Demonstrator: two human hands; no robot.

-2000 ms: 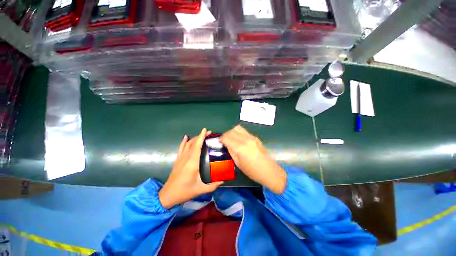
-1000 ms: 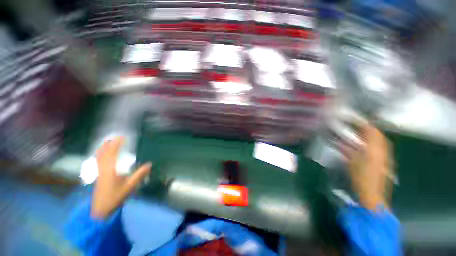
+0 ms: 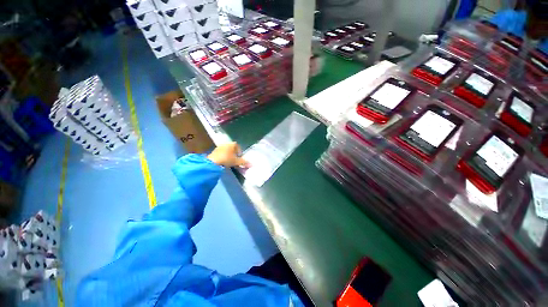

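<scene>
My left hand (image 3: 227, 156) is at the bench's front edge, its fingertips at the near end of a long clear plastic sleeve (image 3: 280, 146). Glare there hides whether the fingers pinch it. The sleeve lies slantwise on the green bench. A handheld device (image 3: 364, 284) lies on the bench at the bottom, black end away and red-orange end near me, with no hand on it. My right hand is out of the picture.
Tall stacked clear trays (image 3: 396, 174) of red-black units stand at right. More trays (image 3: 240, 72) stand behind the sleeve, past a pale post (image 3: 303, 48). A white card (image 3: 437, 294) lies beside the device. An open carton (image 3: 186, 125) stands on the floor.
The view has swung left. The device has left both hands and lies on the bench. My left hand has moved to the sleeve; my right hand has gone out of view.
</scene>
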